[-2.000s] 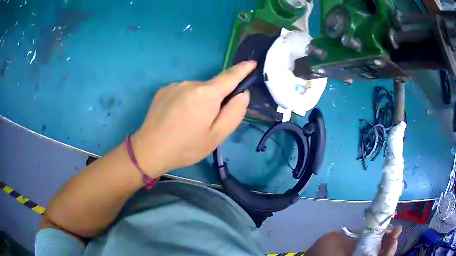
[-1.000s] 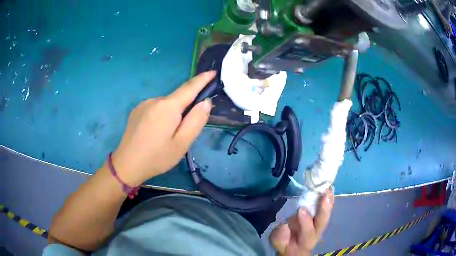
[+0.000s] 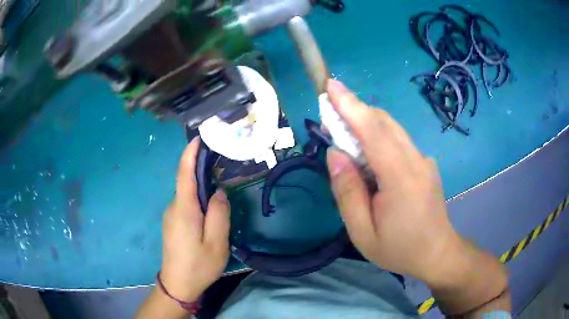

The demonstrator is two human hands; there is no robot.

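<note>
My left hand (image 3: pixel 198 227) grips one end of the black headband assembly (image 3: pixel 293 260) and holds it against the left side of the white press fixture (image 3: pixel 265 106). The hoop curves round at the bench edge, against my clothing. An inner curved strip (image 3: pixel 269 190) with a hooked end lies inside it. My right hand (image 3: pixel 390 187) is closed round the white-wrapped press lever handle (image 3: pixel 340 128), above the hoop's right end, which it partly hides. The grey press head (image 3: pixel 215 99) is over the fixture; whether they touch is hidden.
The green hand press (image 3: pixel 218 40) stands at upper left, blurred. A pile of loose curved strips (image 3: pixel 458 59) lies on the blue-green bench at upper right. The bench edge curves along the front, with yellow-black floor tape (image 3: pixel 536 230) beyond it at right.
The view has turned, so the press appears further left. My right hand has moved up the lever handle, which now leans over the hoop. My left hand still holds the hoop at the fixture.
</note>
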